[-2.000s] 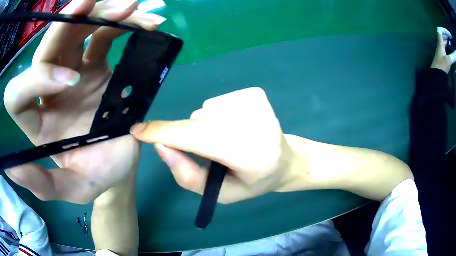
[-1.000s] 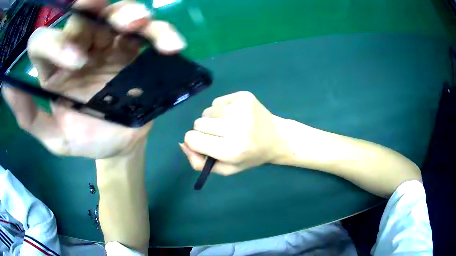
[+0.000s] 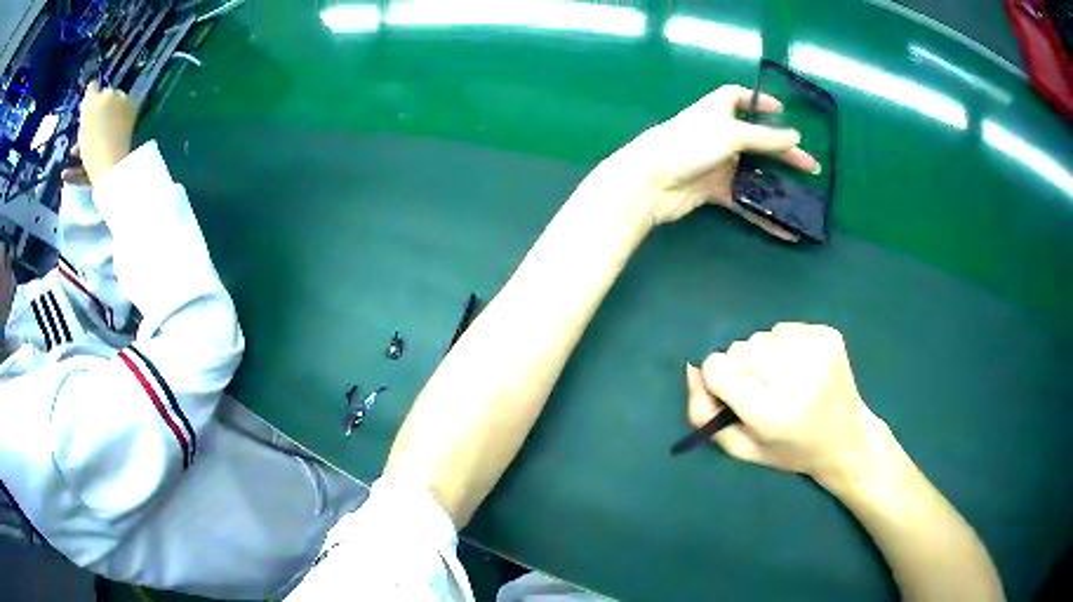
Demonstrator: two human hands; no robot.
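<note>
My left hand [image 3: 718,159] is stretched out toward the far side of the bench and holds a black phone middle frame [image 3: 786,202] by its long side. The solid end of the frame points toward me, the open end away. My right hand [image 3: 782,394] is a closed fist over the mat, right of centre. It grips black-handled tweezers [image 3: 704,432]; only their dark flat end sticks out at the left, and the tips are hidden.
Small dark parts [image 3: 361,408] lie on the dark-green mat [image 3: 353,223] left of my left forearm, with a thin black tool [image 3: 464,320] beside it. A person in a white sleeve [image 3: 177,259] sits at left near equipment. A red tray [image 3: 1045,53] shows at the top right.
The view has swung left. My left hand has carried the frame away from me toward the far side and turned it. My right hand stays closed on the tweezers, apart from the frame.
</note>
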